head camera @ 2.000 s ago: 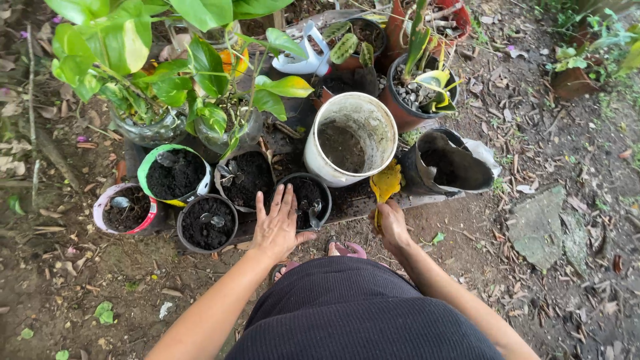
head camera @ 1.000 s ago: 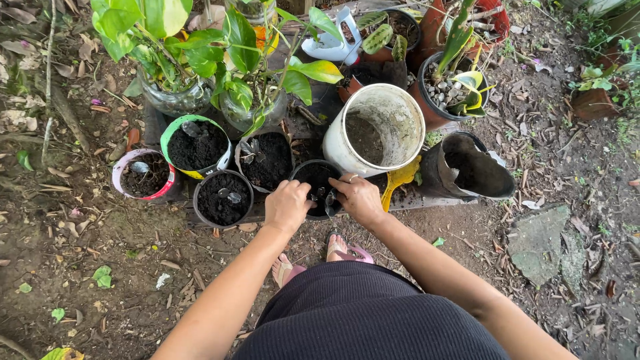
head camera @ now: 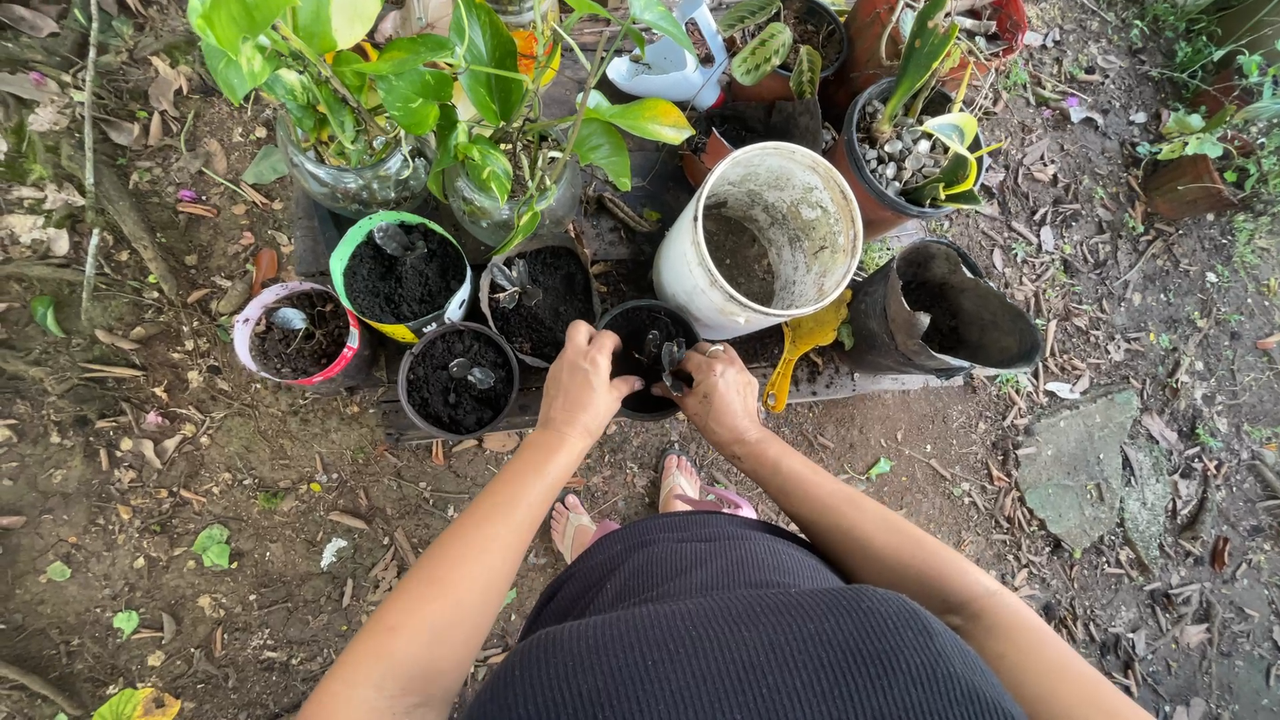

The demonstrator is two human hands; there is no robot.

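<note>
Both hands are at a small dark pot of black soil that holds a small dark-leaved plant. My left hand rests at the pot's left rim, its thumb reaching inside over the soil. My right hand is at the right rim, its fingertips against the plant's leaves; whether they pinch it I cannot tell. To the left stand a round dark pot, a grey-rimmed pot and a green-rimmed container, each with soil and a small dark plant. A yellow plastic scoop lies right of my right hand.
A dirty white bucket stands just behind my right hand, with a torn black container to its right. A pink-rimmed pot is at the far left. Leafy plants in glass jars and a pot with pebbles stand behind.
My right hand has moved left from the yellow scoop to the small dark pot. My left hand has stayed at that pot and now has its thumb inside the rim.
</note>
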